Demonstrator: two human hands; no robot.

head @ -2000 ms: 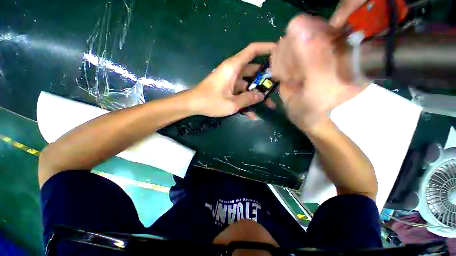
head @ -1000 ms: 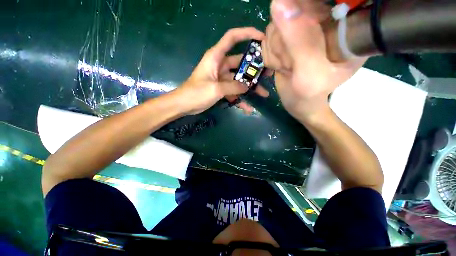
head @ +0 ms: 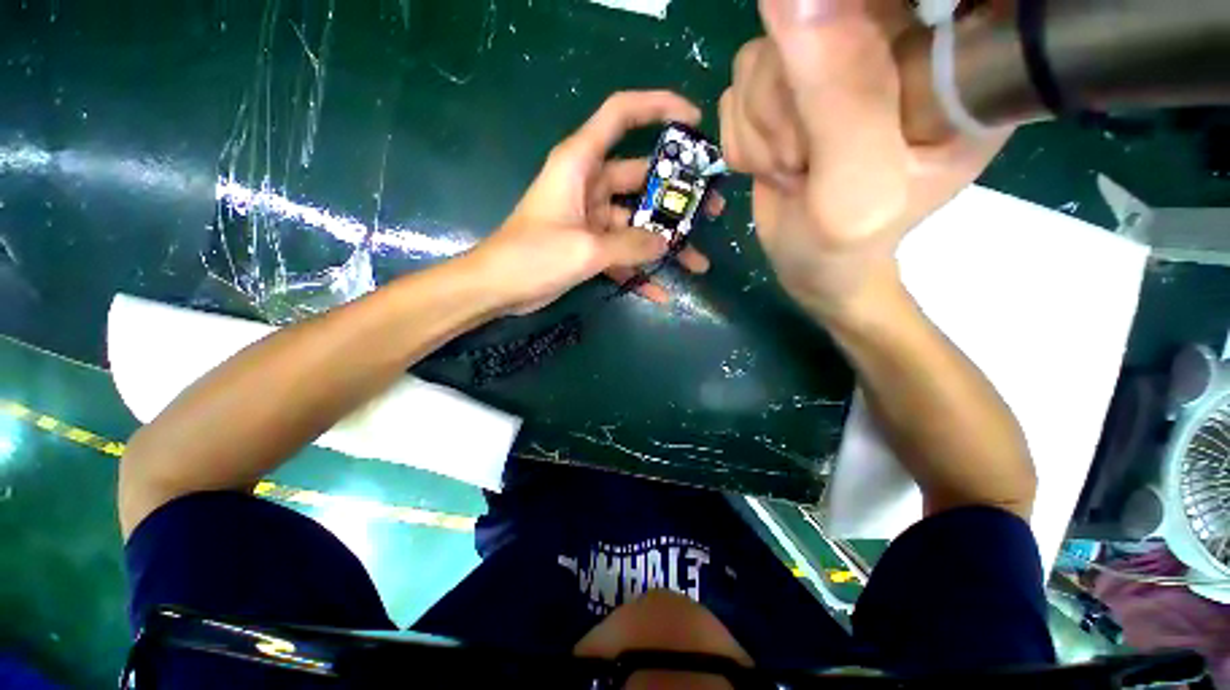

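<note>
My left hand (head: pixel 573 223) holds a small power adapter circuit board (head: pixel 673 186) by its edges, component side up. The board has a yellow block, a blue part and round parts at its far end. A thin black cable (head: pixel 648 274) trails from its near end. My right hand (head: pixel 843 162) is closed around a thick grey-brown dispensing gun (head: pixel 1120 54) with a white and a black tie; the gun is cut off by the frame's edge. A pale nozzle tip (head: pixel 712 169) shows below the right fist and meets the board's right side.
A black cord bundle (head: pixel 526 351) lies on the dark-green bench (head: pixel 445 121). A curled white sheet (head: pixel 176 353) is at left, a large white sheet (head: pixel 1032 324) at right. Shiny clear film (head: pixel 317 276) lies left of my hands. A white fan (head: pixel 1207 479) stands at far right.
The board has moved left and is more fully uncovered. My right hand has moved slightly back from its face, and the nozzle tip now shows. The orange-red part has left view.
</note>
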